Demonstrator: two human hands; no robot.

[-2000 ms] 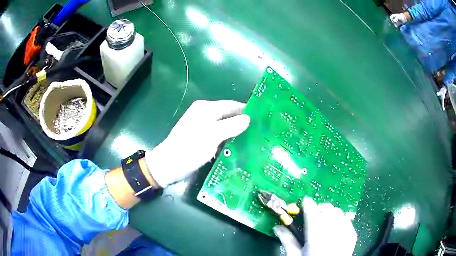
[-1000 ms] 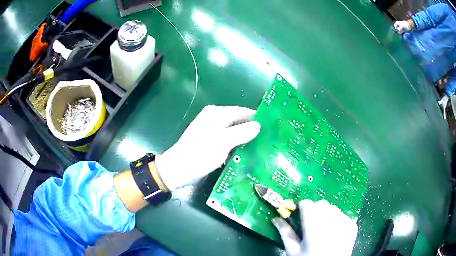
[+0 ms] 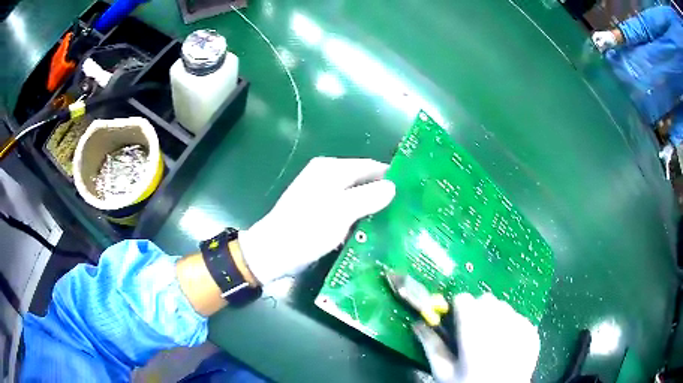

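A green circuit board lies tilted across the view with its solder side, covered in silvery dots, facing up. My left hand, in a white glove with a black wrist strap, grips the board's left edge, thumb on top; its other fingertips are hidden. My right hand, in a white glove, holds flush cutters with silvery jaws and yellow and black handles. The jaws are over the lower left part of the board and slightly blurred. Whether they touch a lead cannot be told.
At left a black divided tray holds a white bottle and a cream and yellow cup of silvery clippings. A thin wire curves on the green mat. A person's blue sleeve shows upper right. Tiny specks lie right of the board.
The board and my left hand appear shifted slightly right, along with the tray and bottle. The cutters have moved only slightly over the board and are more blurred. Both hands keep their hold.
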